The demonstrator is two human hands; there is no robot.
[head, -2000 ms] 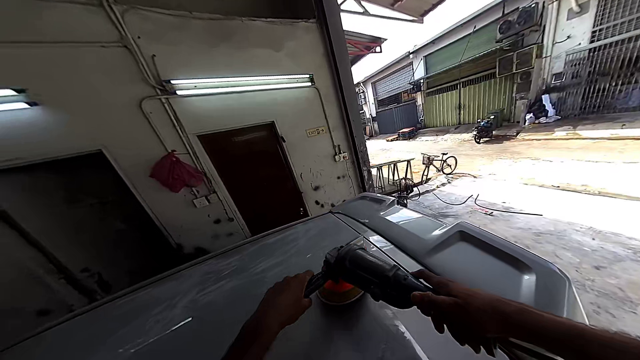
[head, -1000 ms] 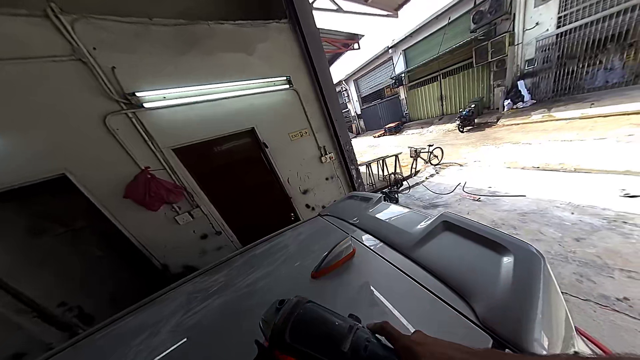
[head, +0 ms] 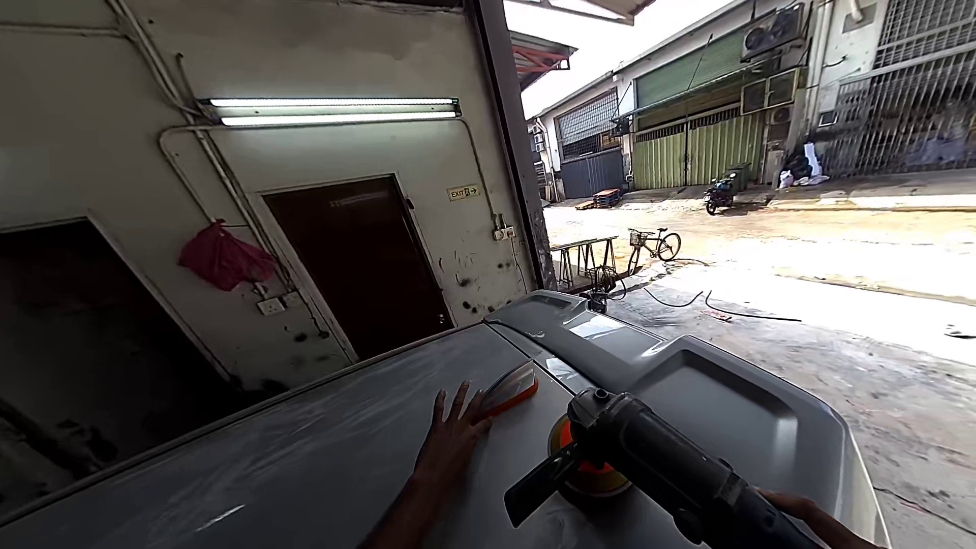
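Observation:
A black rotary polisher with an orange and yellow backing pad rests on the grey car roof. My right hand is around the rear of its body, at the lower right edge of the view. My left hand lies on the roof with its fingers spread, beside the orange-edged shark-fin antenna. The polisher's black side handle juts toward the lower left with no hand on it.
The roof spoiler extends at the right rear of the car. A wall with a brown door stands beyond the roof. A bicycle and a hose are outside on the ground.
My left hand was at the polisher's front two seconds ago; now it is on the roof by the antenna. Since one second ago the polisher has moved right, next to the spoiler.

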